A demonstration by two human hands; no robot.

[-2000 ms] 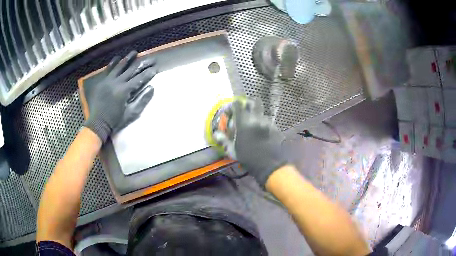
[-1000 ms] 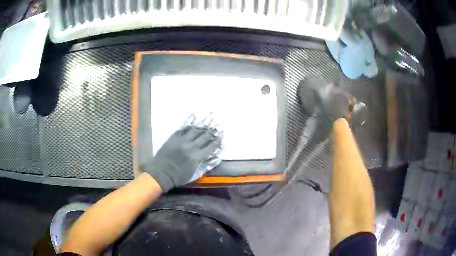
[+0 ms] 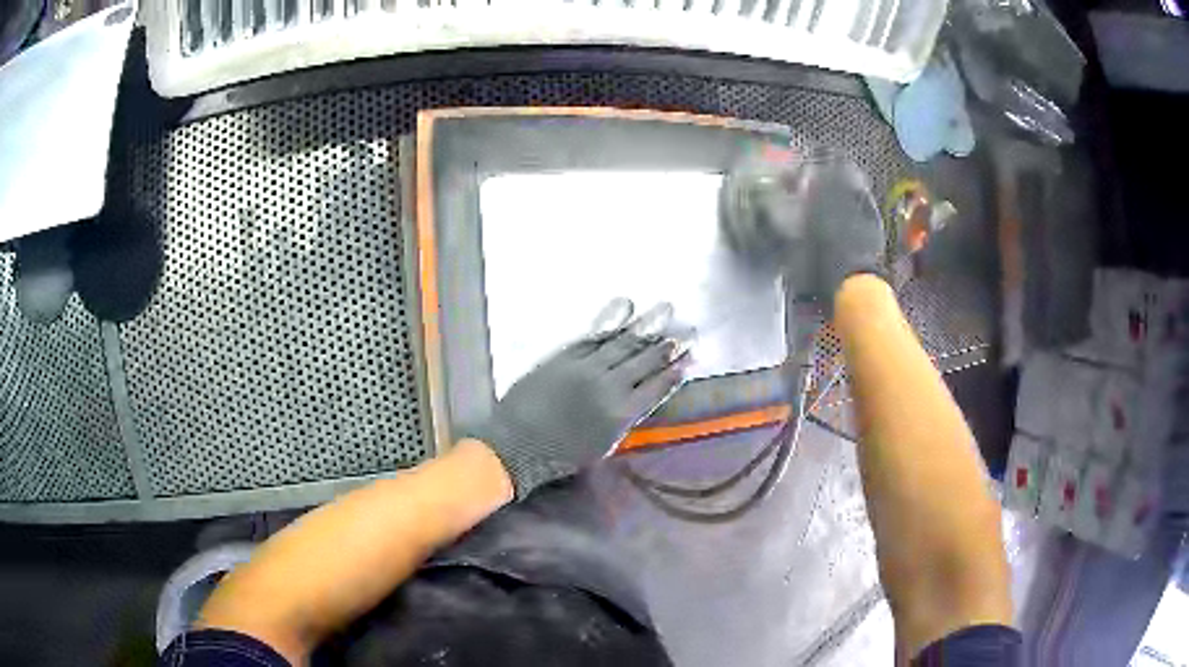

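A white panel [image 3: 600,248] with rounded corners lies in the grey fixture [image 3: 456,300] with orange edges. My left hand [image 3: 587,391], in a dark grey glove, rests with its fingers spread on the panel's lower part. My right hand [image 3: 837,228], gloved and blurred, is closed around a grey sander [image 3: 759,209] at the panel's upper right corner. The hand and sander cover that corner and its dark round spot. The yellow-edged sander [image 3: 917,215] lies on the bench just right of my right hand.
A long white slotted tray [image 3: 548,46] stands behind the fixture. Pale blue discs [image 3: 932,111] lie at the back right. Another white panel [image 3: 65,124] is at the far left, over dark round shapes. A hose [image 3: 769,482] loops over the front edge. White cartons [image 3: 1076,417] are stacked at the right.
The yellow-edged sander has left the panel and been let go on the bench at right. My right hand has taken the grey sander onto the panel. My left hand moved from the fixture's left side onto the panel.
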